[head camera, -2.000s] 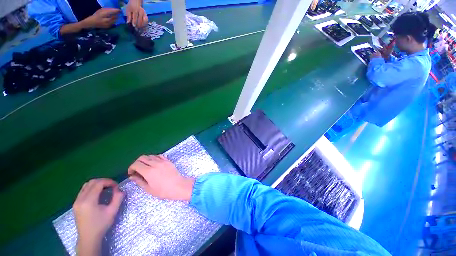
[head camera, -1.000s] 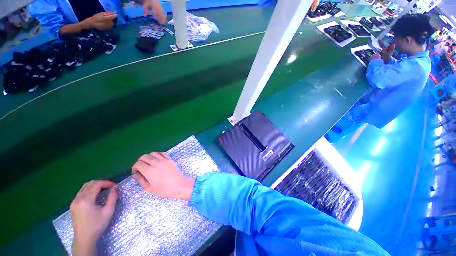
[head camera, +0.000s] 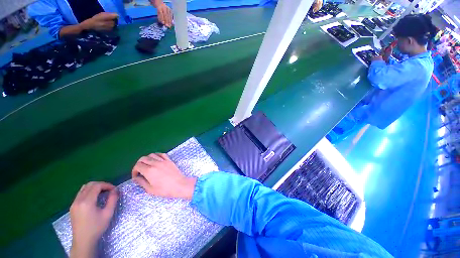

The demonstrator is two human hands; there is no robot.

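The silver bubble-foil mat [head camera: 156, 227] lies at the near edge of the green bench. My left hand [head camera: 93, 214] is over its left part, fingers curled towards the thumb, with a dark patch between them; whether that is a part or shadow I cannot tell. My right hand [head camera: 160, 176] rests at the mat's far edge, palm down, with bent fingers. Its fingertips and anything under them are hidden. A dark textured panel [head camera: 247, 153] with a central slot and a small pale label lies flat, right of the mat, touched by neither hand.
A white post [head camera: 270, 63] stands behind the panel. A white bin [head camera: 359, 214] of glossy black parts is beside the bench at right. A person in blue [head camera: 403, 80] works farther right. Another person's hands [head camera: 103, 21] are across the belt, near a black heap [head camera: 55, 63] and crumpled clear plastic [head camera: 202, 27].
My left hand has shifted slightly left, and the dark patch between its fingers looks smaller. My right hand has barely moved. Across the belt, a person's hand has moved right towards the post.
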